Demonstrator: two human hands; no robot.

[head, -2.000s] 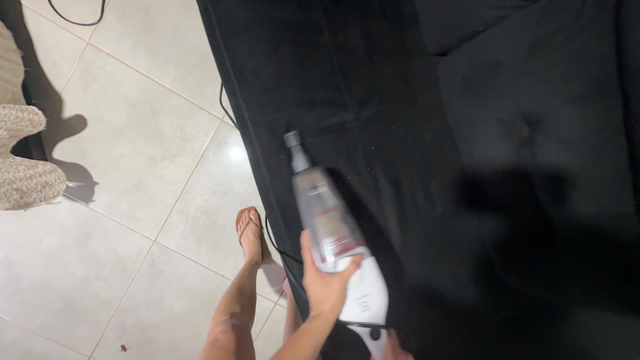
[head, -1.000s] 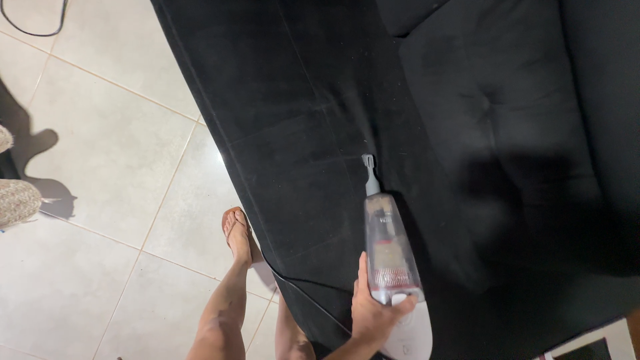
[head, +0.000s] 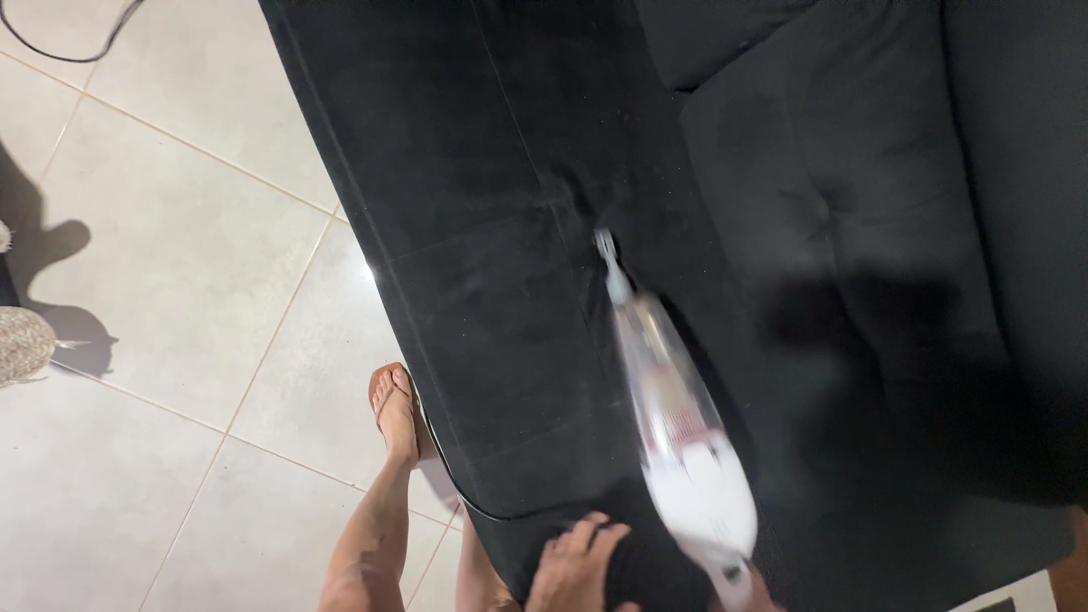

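Observation:
A white handheld vacuum cleaner [head: 701, 493] with a clear dust canister lies over the seat of a black sofa [head: 476, 323]. Its narrow grey nozzle [head: 610, 263] meets the seat fabric. My right hand [head: 752, 592], partly cut off by the lower frame edge, holds the vacuum's rear handle. Left of the vacuum body is my left hand [head: 578, 565], off the vacuum, fingers apart and nothing in them.
A black cord [head: 501, 517] runs over the sofa's front edge near my sandalled foot [head: 395, 408]. Backrest cushions [head: 816, 212] rise at the right. Pale floor tiles [head: 204, 255] lie left, with a woven item [head: 24, 347] at the far left.
My left hand has let go of the vacuum's body and now stands apart from it, to its left. Two seconds ago the nozzle was nearer the sofa's front edge.

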